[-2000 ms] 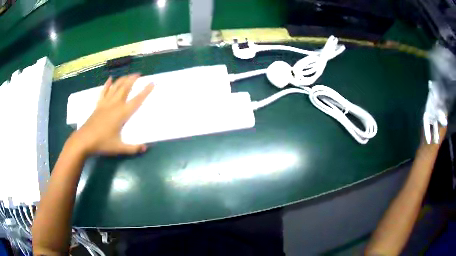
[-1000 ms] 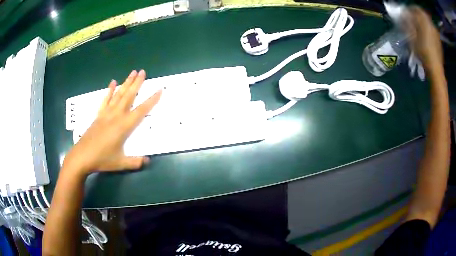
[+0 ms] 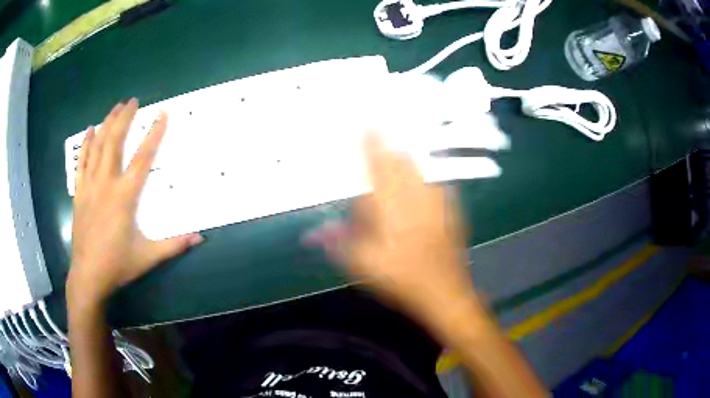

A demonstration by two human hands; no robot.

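Two long white power strips lie side by side on the dark green bench. My left hand rests with fingers spread on their left end. My right hand is blurred over their right end. A white cloth or glove with finger-like ends lies under and beyond its fingers; the grip is too blurred to be sure. A round white plug is partly covered beside a coiled cord. Another plug with a dark face lies at the top with its looped cord.
A clear bottle with a white cap and yellow warning label lies on its side or tilted at the upper right. White strips are stacked at the left edge, their cords hanging off the bench. A yellowish strip runs along the far side.
My right hand has moved from the bottle at the right to the strips' right end, with the white cloth. The bottle is released. My left hand stays on the strips; the camera view has shifted.
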